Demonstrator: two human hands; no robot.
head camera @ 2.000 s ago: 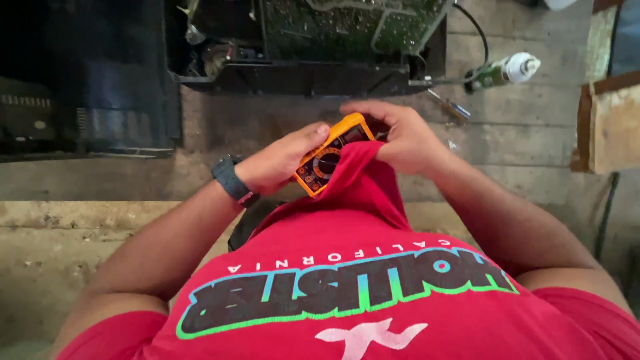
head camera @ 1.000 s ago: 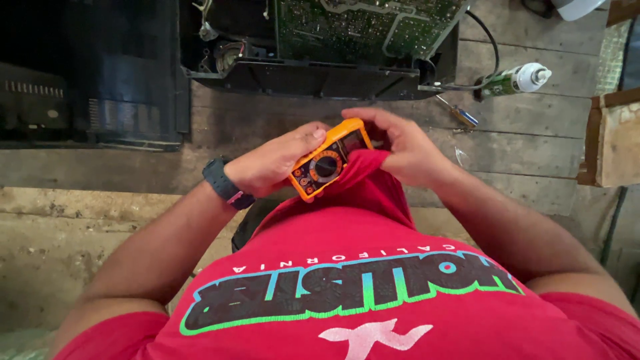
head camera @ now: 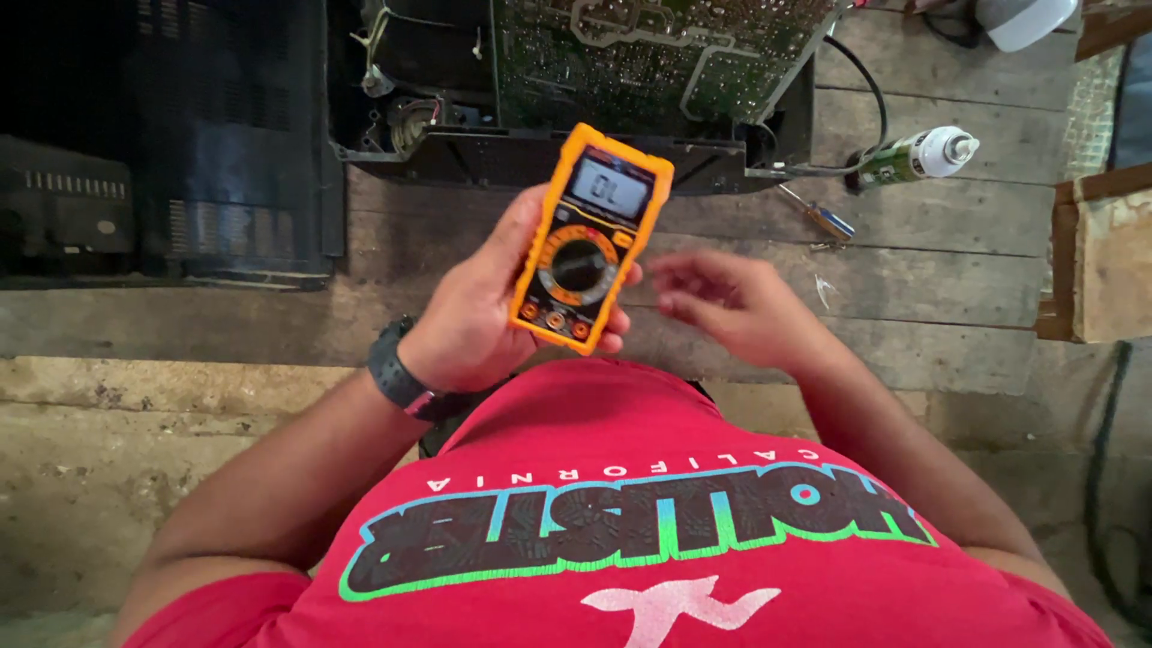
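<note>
My left hand (head camera: 477,301), with a dark watch on its wrist, holds an orange and black digital multimeter (head camera: 589,238), its face turned up. The display is lit, the round dial sits mid-body, and no leads are in the sockets at its lower end. Just right of the meter is my right hand (head camera: 733,306), its fingers loosely curled, apart from the meter and holding nothing that shows. Beyond the meter a green circuit board (head camera: 621,81), solder side up, lies over an open black plastic housing (head camera: 540,162). The red shirt hangs below both hands.
A black vented plastic cover (head camera: 225,162) lies at the left. On the wooden planks (head camera: 954,243) at the right are a screwdriver (head camera: 828,220) and a spray can (head camera: 918,157) on its side. A dark cable (head camera: 873,85) curves beside the housing. A wooden-edged box (head camera: 1111,261) stands far right.
My right hand has let go of the shirt cloth and moved off the multimeter. The meter, still in my left hand, is now more upright in view, with its display uncovered.
</note>
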